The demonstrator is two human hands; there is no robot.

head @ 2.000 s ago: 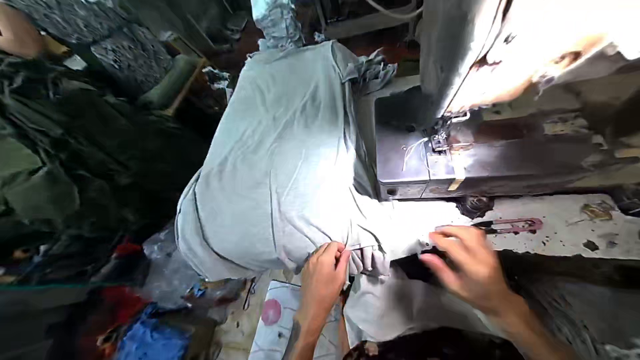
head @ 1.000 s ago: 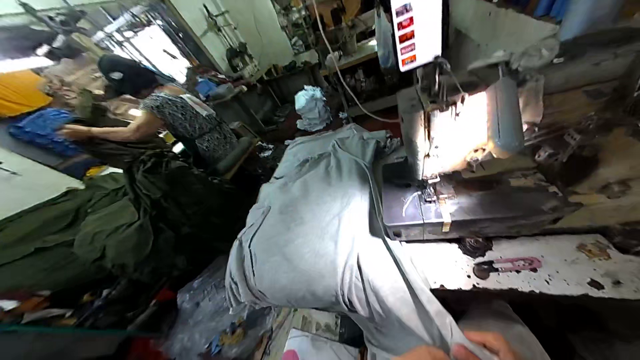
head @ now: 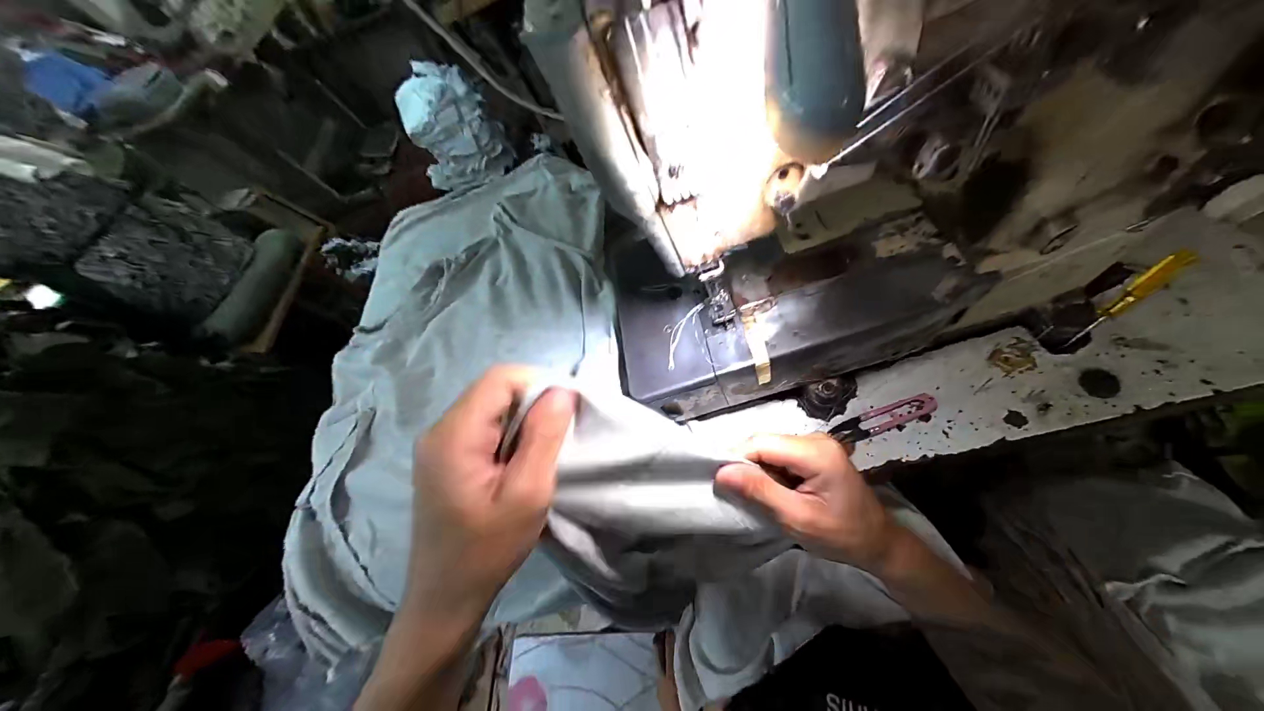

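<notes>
Light grey-green fabric (head: 474, 286) lies in a heap left of the sewing machine and reaches toward me. My left hand (head: 494, 464) pinches a folded edge of it between thumb and fingers. To the right, my right hand (head: 815, 489) grips another part of the same fabric, which is pulled taut between both hands. Beyond them, the sewing machine's needle and presser foot (head: 719, 296) stand under a bright lamp, with loose white thread ends (head: 681, 331) beside the foot. No fabric is seen under the foot.
Pink-handled thread snips (head: 894, 413) lie on the worn white table edge (head: 987, 395), just past my right hand. A yellow-handled screwdriver (head: 1145, 283) rests farther right. Dark cloth (head: 89, 494) is piled at the left. A bundle of pale fabric (head: 454, 123) stands behind the heap.
Two seconds ago my right hand was off the fabric; now both hands hold it. Since one second ago the hands have come up from the bottom edge with the cloth. The view has swung down.
</notes>
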